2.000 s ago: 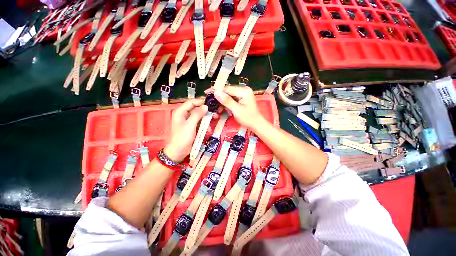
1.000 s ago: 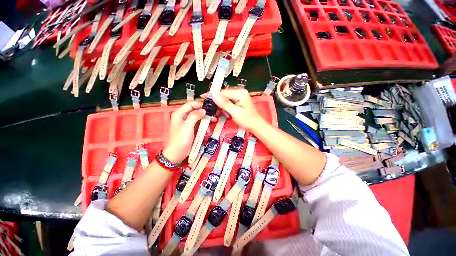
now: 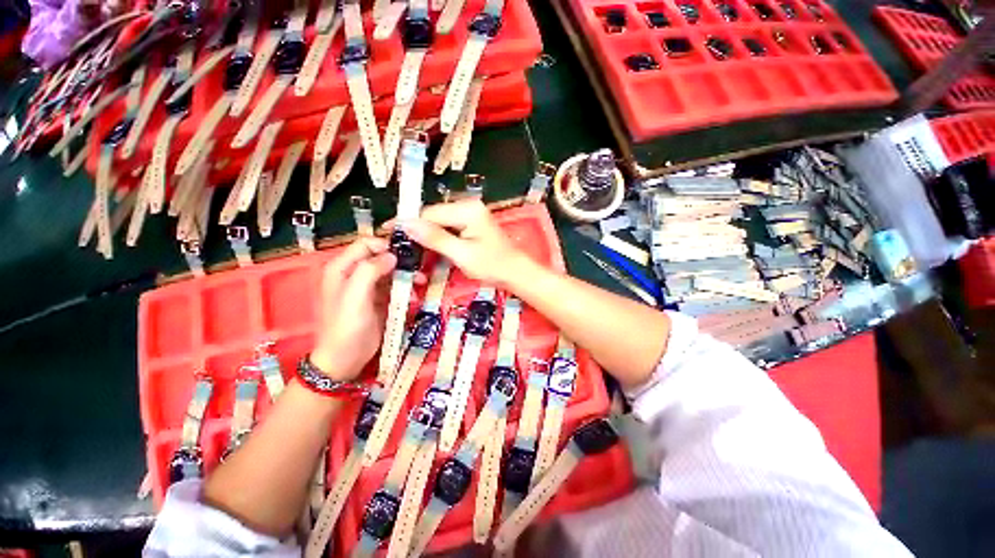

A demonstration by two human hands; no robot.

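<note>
My left hand (image 3: 355, 300) and my right hand (image 3: 467, 242) hold one strapped watch (image 3: 405, 253) between them, above the middle of the watch tray (image 3: 218, 316). Its buckle-side strap piece points away from me, and its long holed piece hangs toward me. My right fingers are at the join of the case and the buckle-side piece. My left fingers are beside the case and partly hide it. Several strapped watches (image 3: 453, 480) lie slanting across the near part of the tray. More lie at its left, partly hidden by my left arm.
Stacked red trays with strapped watches (image 3: 436, 93) stand beyond. A tray of bare watch heads (image 3: 753, 87) is at the far right. A small round container (image 3: 589, 185), a blue-handled tool (image 3: 631, 270) and a loose strap pile (image 3: 709, 245) lie right. Buckle-side strap pieces (image 3: 303, 231) line the tray's far edge.
The view has shifted to the right, so the bench things appear further left. Both hands still hold the same watch over the tray, with little change in grip.
</note>
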